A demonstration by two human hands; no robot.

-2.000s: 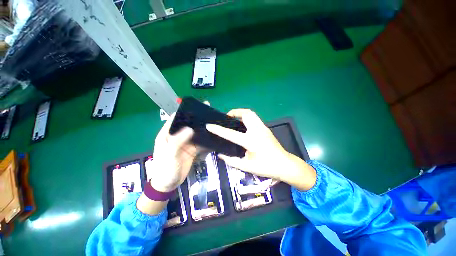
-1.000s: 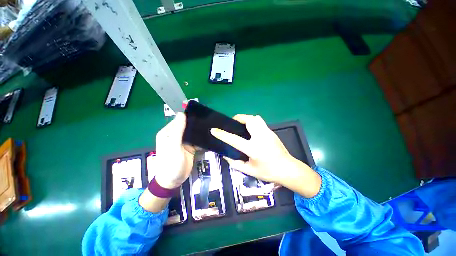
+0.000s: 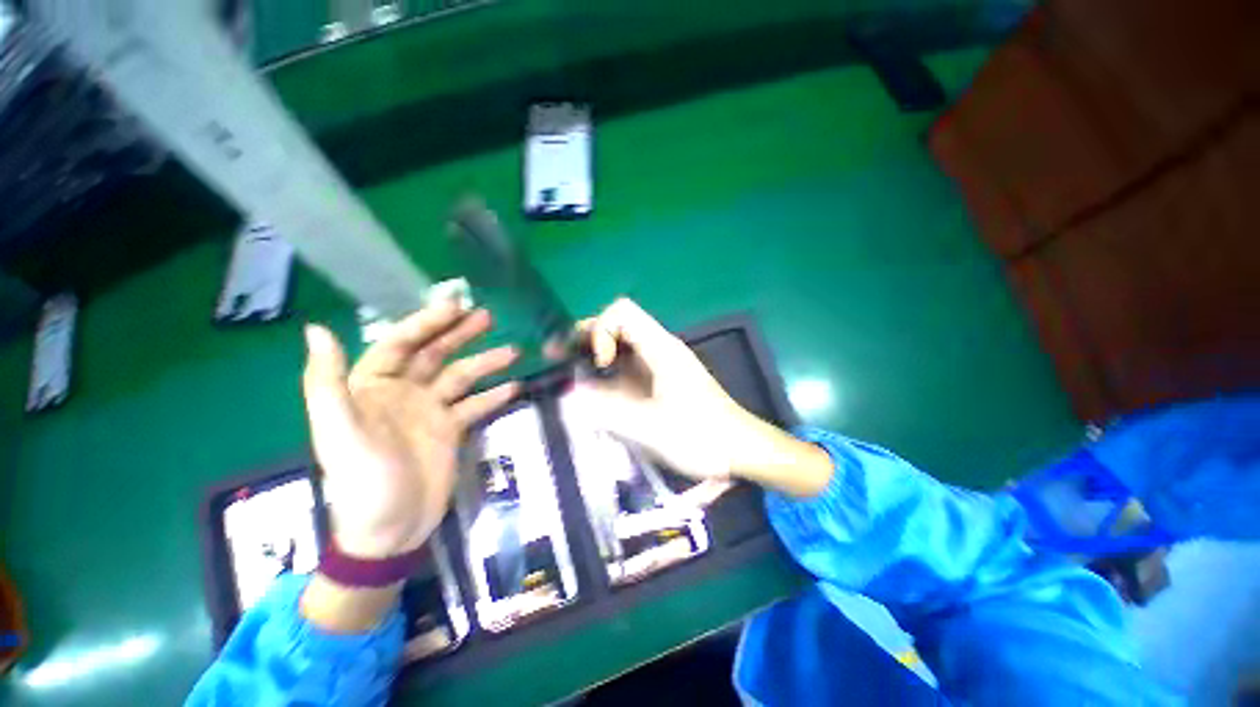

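Observation:
My left hand (image 3: pixel 394 449), with a dark red wristband, is open with palm up and fingers spread, holding nothing. My right hand (image 3: pixel 663 401) grips the lower end of a dark phone-sized piece (image 3: pixel 509 274). The piece is blurred, seen almost edge-on and tilted up to the left above the bench. Below the hands lies a black tray (image 3: pixel 739 370) with several phone-sized screens, silvery side up, such as one near the middle (image 3: pixel 511 532). My left hand and wrist partly hide the tray.
Pale middle frames lie singly on the green bench, one ahead (image 3: pixel 557 163) and others to the left (image 3: pixel 259 272). A pale metal post (image 3: pixel 263 166) rises at upper left. A dark flat piece (image 3: pixel 901 76) lies at the back right. Brown boxes (image 3: pixel 1092 180) stand at right.
My left hand has let go of the dark piece and opened to the left. The piece has turned from face-on to nearly edge-on in my right hand. The view has shifted.

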